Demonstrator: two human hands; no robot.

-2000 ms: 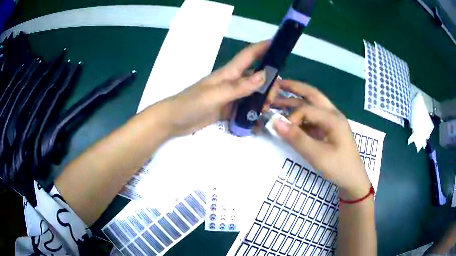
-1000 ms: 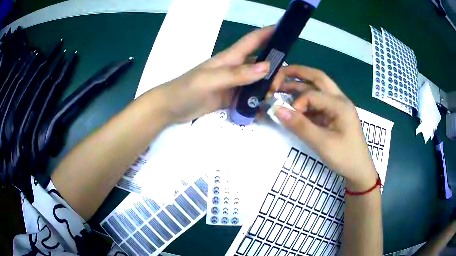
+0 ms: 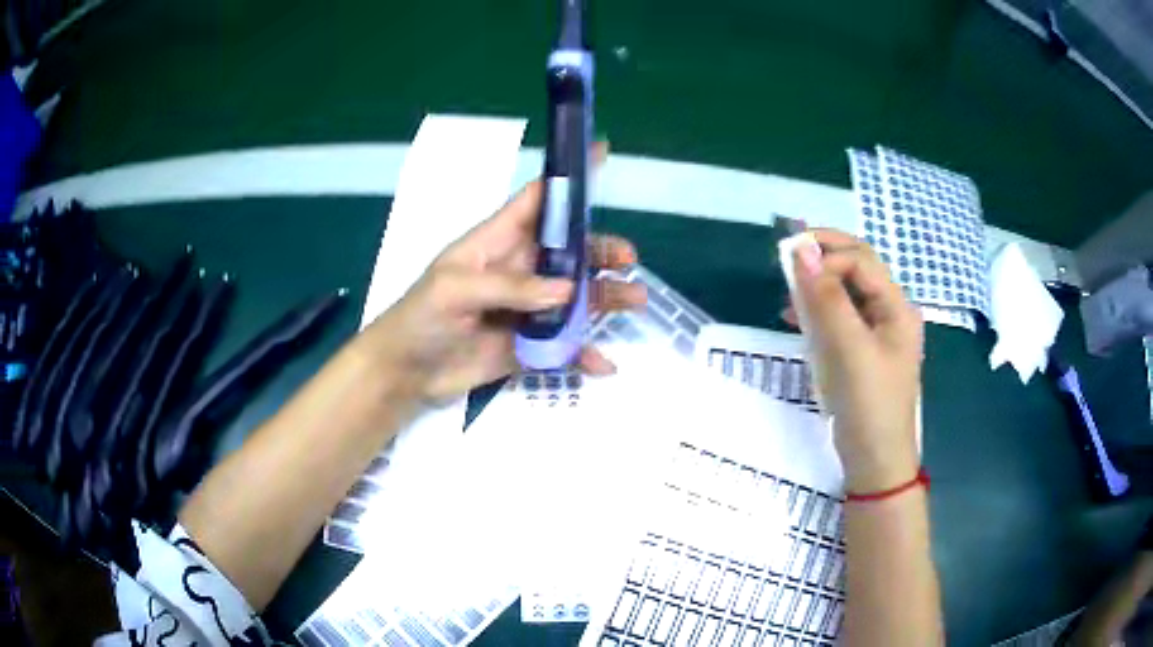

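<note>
My left hand [image 3: 474, 297] is closed around a black-and-purple appliance body [image 3: 569, 215], held upright with its dark tip at the top edge. A pale rectangular label shows on its side. My right hand [image 3: 860, 329] is apart from it, to the right, pinching a small white pad [image 3: 799, 253] between thumb and fingers; a small dark piece shows just above the fingertips. Below the hands lie the outlined label sheet [image 3: 746, 556], a silver-grey label sheet [image 3: 436, 613] and a round sticker sheet [image 3: 554, 609]. Glare washes out the middle of the pile.
Black bodies [image 3: 120, 367] lie fanned at left. A long white sheet [image 3: 424, 228] lies behind my left hand. Dot sticker sheets [image 3: 929, 228], a crumpled white wipe [image 3: 1022, 310] and a purple-and-black body [image 3: 1087, 430] are at right. Part of another person's arm [image 3: 1119, 607] shows lower right.
My right hand has moved right, away from the body, with the white pad. My left hand has turned the body more upright, and its purple side now shows. The view has shifted upward.
</note>
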